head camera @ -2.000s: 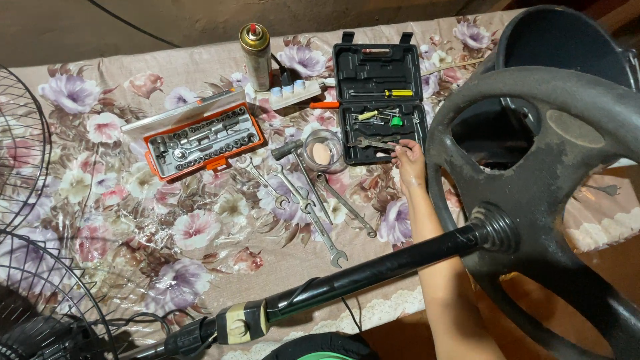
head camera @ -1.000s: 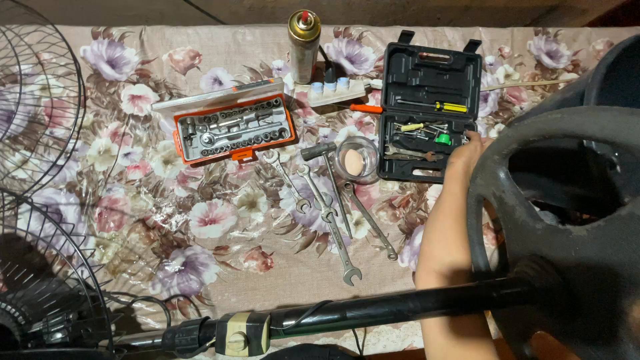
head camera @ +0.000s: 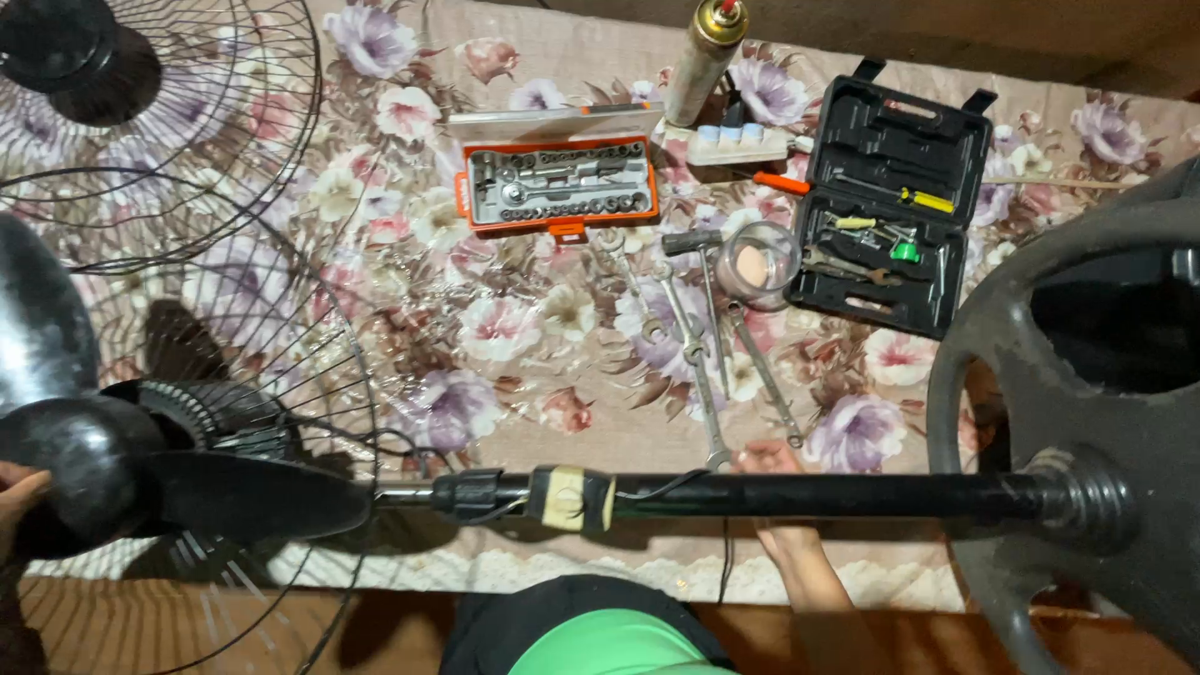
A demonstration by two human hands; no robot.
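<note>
A pedestal fan lies across the view, with its black pole (head camera: pixel 797 495), round base (head camera: pixel 1078 422) at the right and wire grille (head camera: pixel 361 375) at the left. My left hand (head camera: pixel 21 492), at the left edge, has its fingertips at the hub of the black fan blades (head camera: pixel 70 478); most of it is cut off. My right hand (head camera: pixel 773 464) reaches under the pole, its fingers near the end of an open-ended wrench (head camera: pixel 703 394); its grip is partly hidden by the pole. A combination wrench (head camera: pixel 764 370) lies just above that hand.
An orange socket set (head camera: pixel 562 187), a spray can (head camera: pixel 703 61), a power strip (head camera: pixel 736 145), a glass jar (head camera: pixel 757 265), a T-shaped tool (head camera: pixel 692 244) and a black tool case (head camera: pixel 886 202) with a yellow-handled screwdriver (head camera: pixel 926 200) are on the flowered cloth. A second wire grille (head camera: pixel 300 112) is at the upper left.
My right hand has moved from the black tool case to the pole. My left hand has come into view at the fan blades. The view has shifted toward the fan head.
</note>
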